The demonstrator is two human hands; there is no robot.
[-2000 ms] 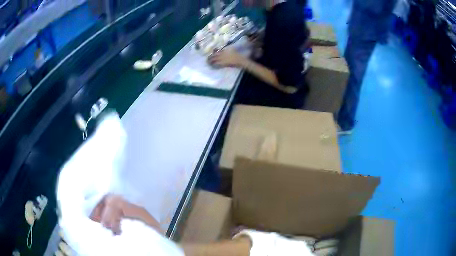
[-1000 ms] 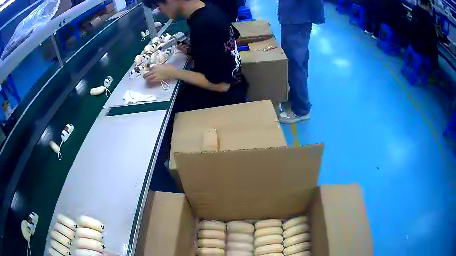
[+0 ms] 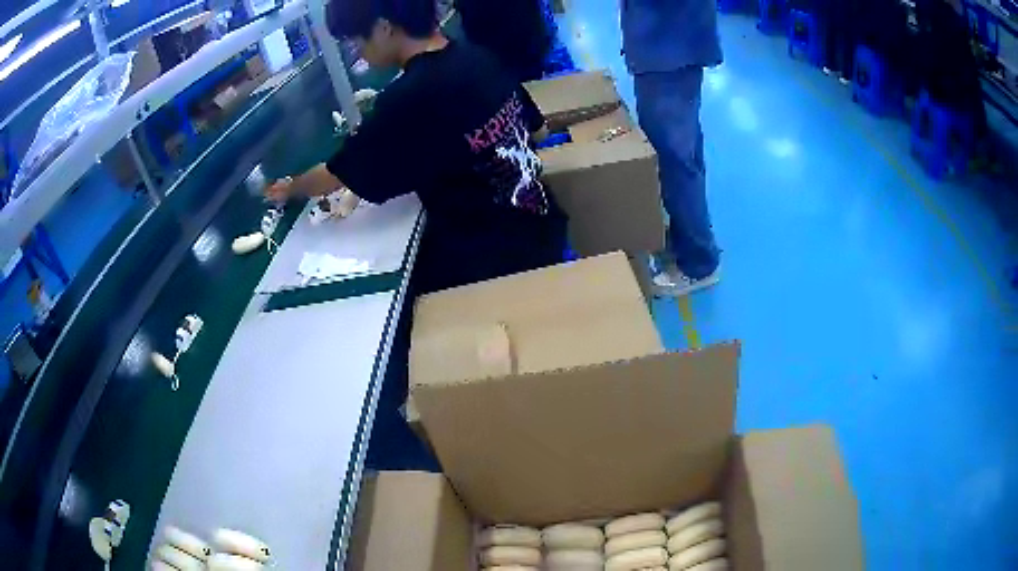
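Cream oval housing shells [image 3: 239, 545] lie in two short rows on the white-grey sheet [image 3: 274, 413] over the bench, cut off by the bottom edge. An open brown carton [image 3: 580, 435] stands to the right of the bench, with more cream shells [image 3: 635, 540] packed in several tight columns. Neither of my hands is in the picture.
A dark green conveyor [image 3: 134, 435] on the left carries spaced shells with corded parts [image 3: 176, 349]. A seated worker [image 3: 447, 145] reaches over the conveyor. Closed [image 3: 536, 323] and open cartons stand beyond mine. A standing person's legs [image 3: 673, 178] are on the blue floor [image 3: 826, 335].
The white-sleeved arms and a hand seen two seconds ago are gone. The view has shifted, showing fewer bench shells. The seated worker's arm has moved from the bench to over the conveyor.
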